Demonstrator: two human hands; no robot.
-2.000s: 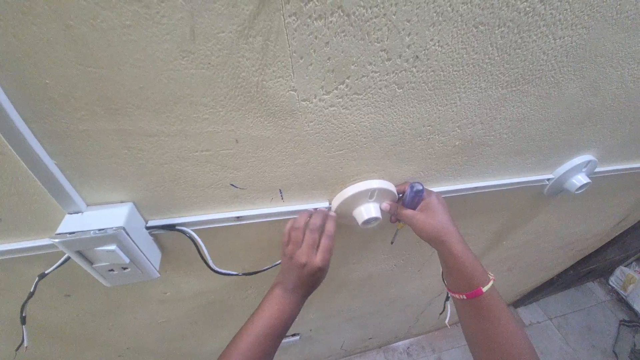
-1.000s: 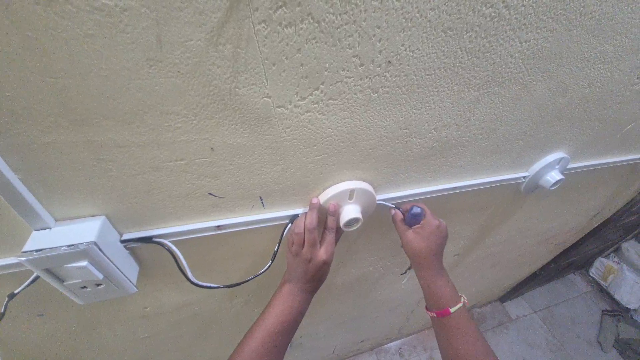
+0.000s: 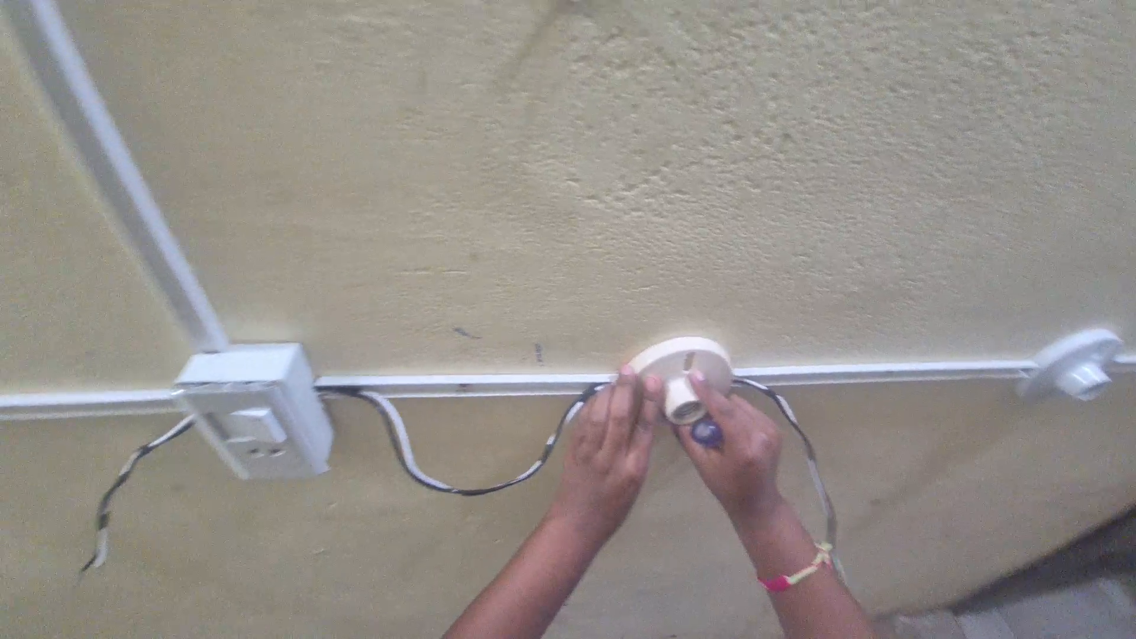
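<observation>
A round, cream lamp holder (image 3: 674,357) sits against the wall over the white cable trunking (image 3: 479,384). My left hand (image 3: 606,453) presses its fingertips on the left part of the lamp holder's base. Fingers of my right hand (image 3: 741,448) touch the right side of its socket, and a tool with a dark blue handle end (image 3: 706,432) is held in that hand; its shaft is hidden. Black and white wires (image 3: 461,490) hang in a loop between the switch box and the lamp holder. Another wire pair (image 3: 809,457) comes out at the right and hangs behind my right wrist.
A white box with switch and socket (image 3: 253,417) is at left, with loose wire ends (image 3: 105,506) hanging beside it. Diagonal trunking (image 3: 133,186) rises from the box. A second white lamp holder (image 3: 1074,364) is mounted at right. Floor tiles (image 3: 1056,612) show at the lower right.
My right hand has moved in from the wires at the right of the lamp holder to its socket. The wire pair at the right now hangs down. My left hand stays at the base.
</observation>
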